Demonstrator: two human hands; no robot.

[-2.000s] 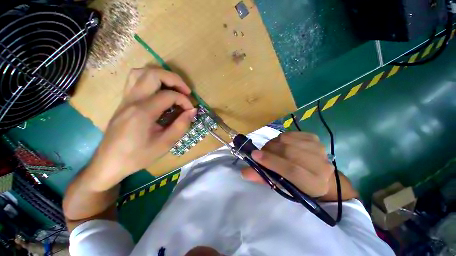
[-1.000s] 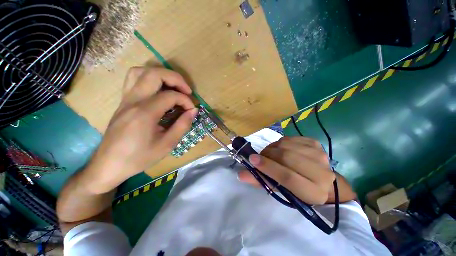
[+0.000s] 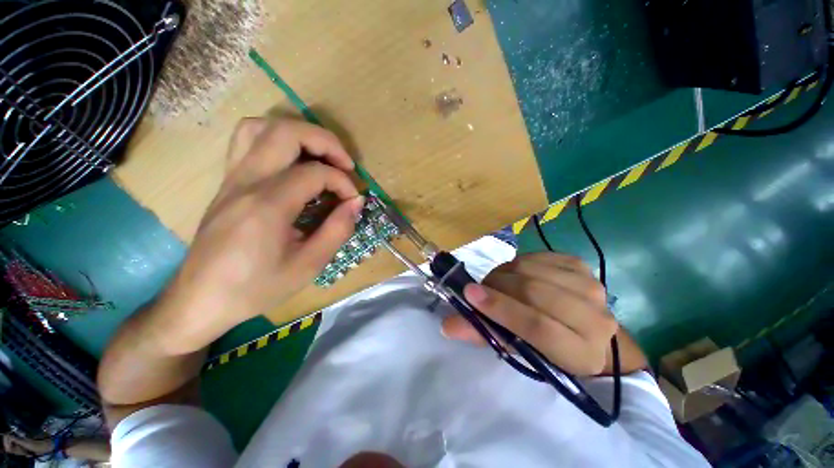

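A green circuit board panel with rows of silvery parts lies at the near edge of the tan board. A long narrow green strip runs along its upper side. My right hand holds a soldering iron by its black handle, its metal tip and thin curved tube at the panel's upper right end. My left hand is over the panel's left side, thumb and finger pinched close to the tip. Whatever they pinch is too small to tell.
A black fan with a wire grille stands at upper left, beside a heap of fine clippings. A red and silvery pile lies at left. A black box is at upper right. The iron's black cable loops past my right wrist.
The view has shifted slightly. Both hands, the iron and the panel stay in nearly the same places relative to each other.
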